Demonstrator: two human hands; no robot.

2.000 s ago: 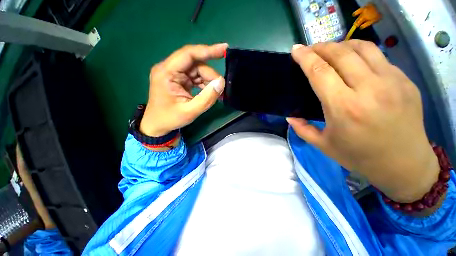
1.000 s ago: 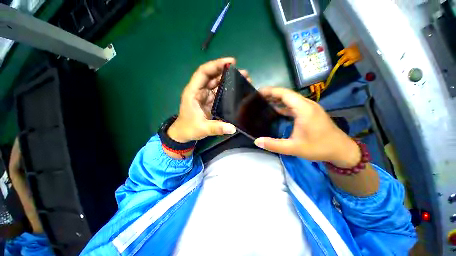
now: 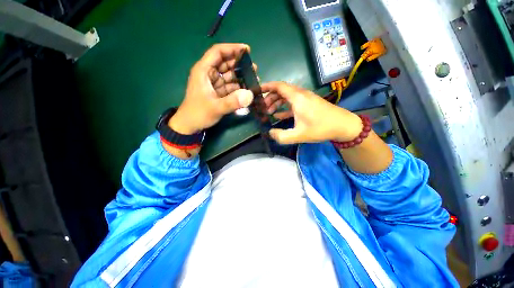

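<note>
A black phone assembly (image 3: 251, 79), seen nearly edge-on, is held upright and tilted above the green mat, in front of my body. My left hand (image 3: 217, 90) grips its upper part between thumb and fingers. My right hand (image 3: 304, 115) holds its lower end, thumb on the near side and fingers on the far side. The phone's faces are mostly turned away, so I cannot tell whether screen and frame are joined.
A pen-like tool (image 3: 220, 18) lies on the green mat (image 3: 141, 73). A grey handheld tester (image 3: 328, 48) with orange connectors lies beyond my right hand. The white-grey machine (image 3: 434, 107) stands right, black trays (image 3: 34, 169) left, and a metal arm (image 3: 51, 29) juts in upper left.
The phone has turned from its flat black face towards me to nearly edge-on. My right hand has moved left and changed its hold. The view has shifted, showing more of the machine.
</note>
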